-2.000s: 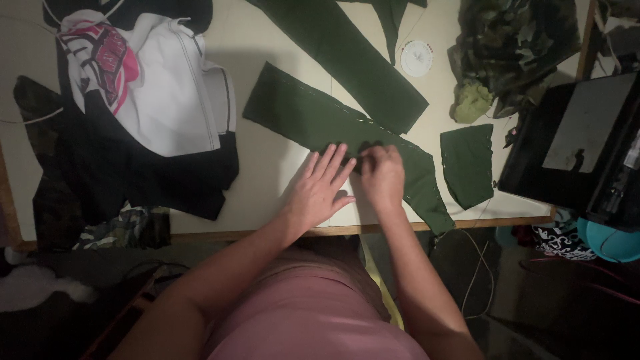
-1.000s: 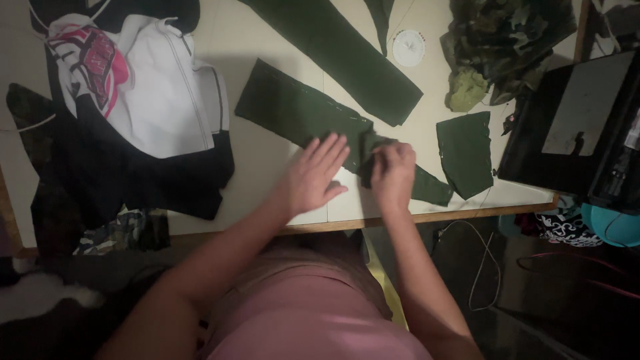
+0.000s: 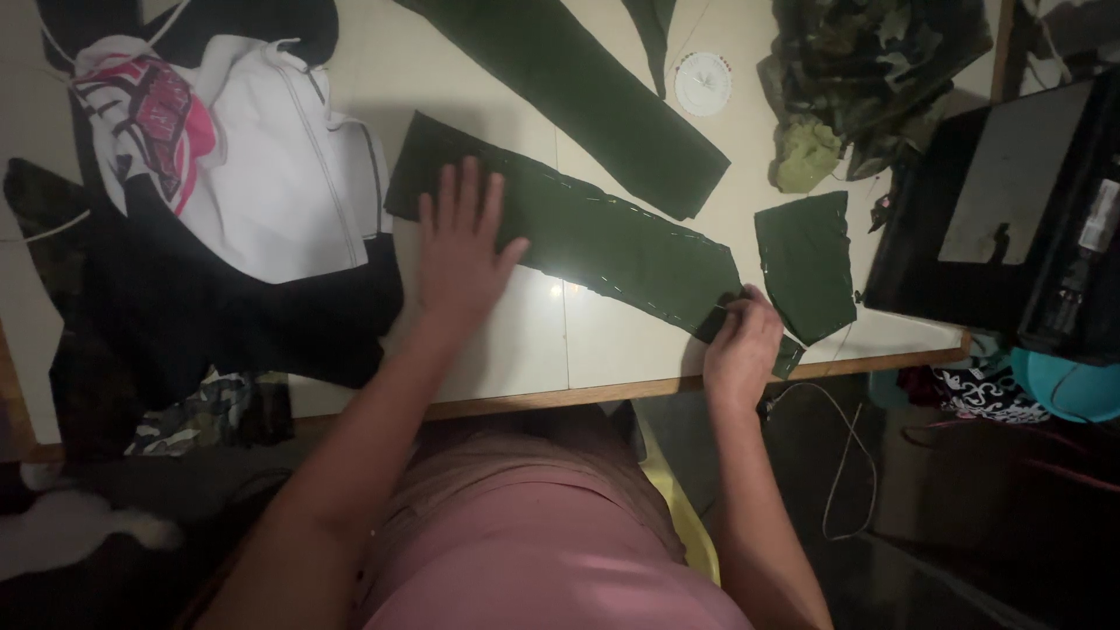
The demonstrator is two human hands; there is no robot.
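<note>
A long dark green fabric piece (image 3: 612,236) lies slantwise on the table, with light stitches or pins along both long edges. My left hand (image 3: 464,245) lies flat with spread fingers on its left end. At its lower right end my right hand (image 3: 744,341) pinches the fabric edge between bent fingers. Another long green piece (image 3: 595,105) lies above it, and a small green piece (image 3: 807,267) is to the right of my right hand. A white round pin wheel (image 3: 703,84) rests near the top, with small coloured heads around its rim.
White and black clothing (image 3: 271,166) covers the table's left side. Camouflage fabric (image 3: 875,70) and a yellow-green crumpled cloth (image 3: 806,156) lie at the upper right. A black device (image 3: 980,210) stands at the right, above a turquoise basin (image 3: 1063,376). The wooden table edge (image 3: 560,399) runs before me.
My left hand has moved left to the far end of the green piece. My right hand has moved right, to its lower right end. The fabric's middle, partly covered before, shows now.
</note>
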